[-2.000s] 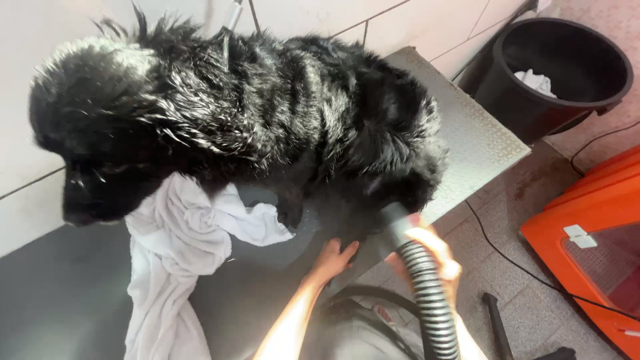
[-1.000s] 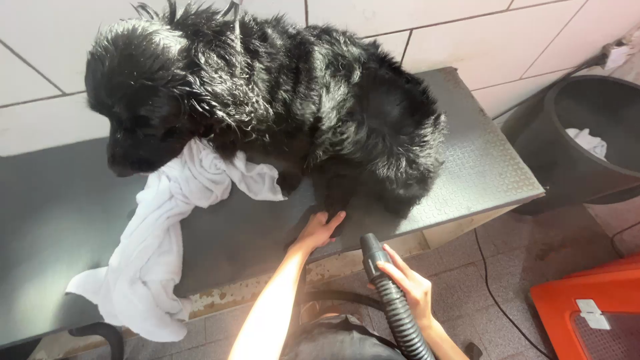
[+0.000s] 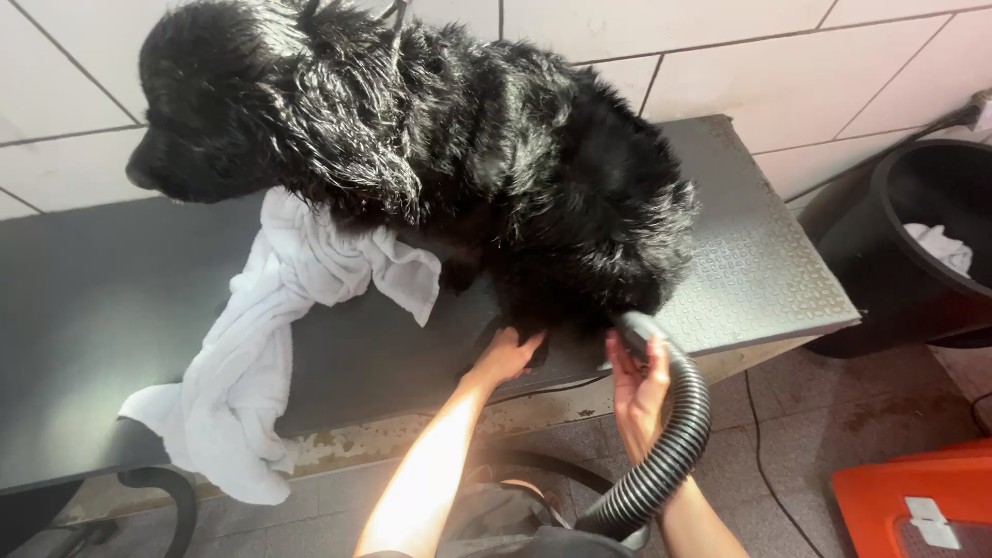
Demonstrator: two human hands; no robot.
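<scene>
A damp black long-haired dog (image 3: pixel 496 155) sits on a grey grooming table (image 3: pixel 372 349), head toward the left. My left hand (image 3: pixel 505 358) is at the dog's hind paw near the table's front edge, fingers around the dark paw. In my right hand (image 3: pixel 642 376) is the nozzle end of a black ribbed dryer hose (image 3: pixel 682 418), its tip against the fur of the dog's rump. The hose curves down toward my body. A white towel (image 3: pixel 271 310) lies bunched under the dog's chest and hangs over the front edge.
White wall tiles (image 3: pixel 775 85) run behind the table. At the right stands a black bucket (image 3: pixel 860 232) with a white cloth (image 3: pixel 939 246) inside. An orange plastic crate (image 3: pixel 914 496) and a thin black cable (image 3: pixel 763 457) are on the floor, lower right.
The nozzle has moved up from below the table edge to the dog's rump, and the hose now bends in an arc. My left hand stays at the hind paw. The dog's head has lifted slightly.
</scene>
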